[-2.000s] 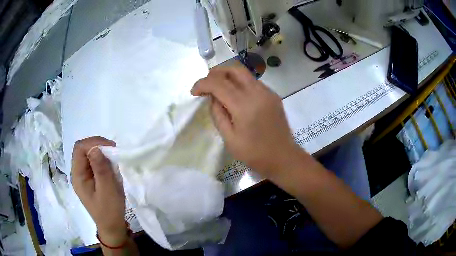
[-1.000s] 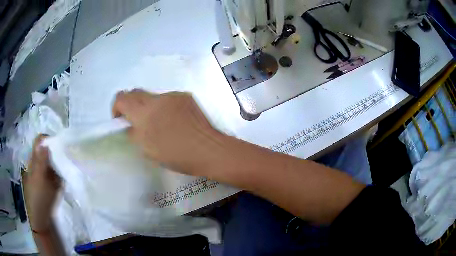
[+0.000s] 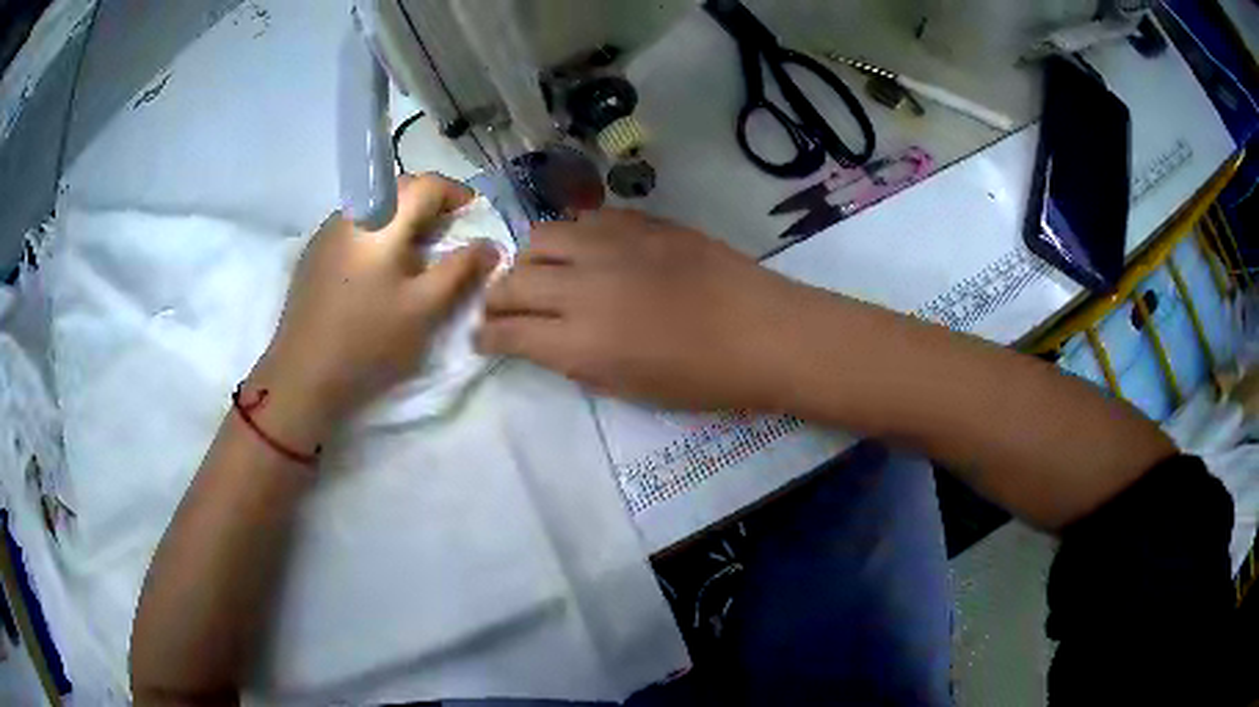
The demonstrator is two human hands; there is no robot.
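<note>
A white fabric piece (image 3: pixel 470 553) lies over the table's front edge and runs up to the sewing machine's needle area. My left hand (image 3: pixel 366 297) holds its gathered upper part just left of the needle. My right hand (image 3: pixel 621 304) pinches the same gathered part from the right, close to the needle plate. The sewing machine (image 3: pixel 463 83) stands above both hands, with its pale lever (image 3: pixel 365 131) hanging over my left hand. The needle tip and presser foot are blurred and partly hidden.
Black shears (image 3: pixel 804 104), pink-handled snips (image 3: pixel 856 191) and a slim white stick (image 3: pixel 960 101) lie on the machine bed. A black phone (image 3: pixel 1080 173) lies at the right. A yellow-railed cart (image 3: pixel 1174 297) with white pieces stands at the right edge. More white cloth (image 3: pixel 28 401) is at the far left.
Both hands have moved from the left side of the table to the needle area with the fabric. The fabric now lies spread over the table's front. The view has shifted towards the machine.
</note>
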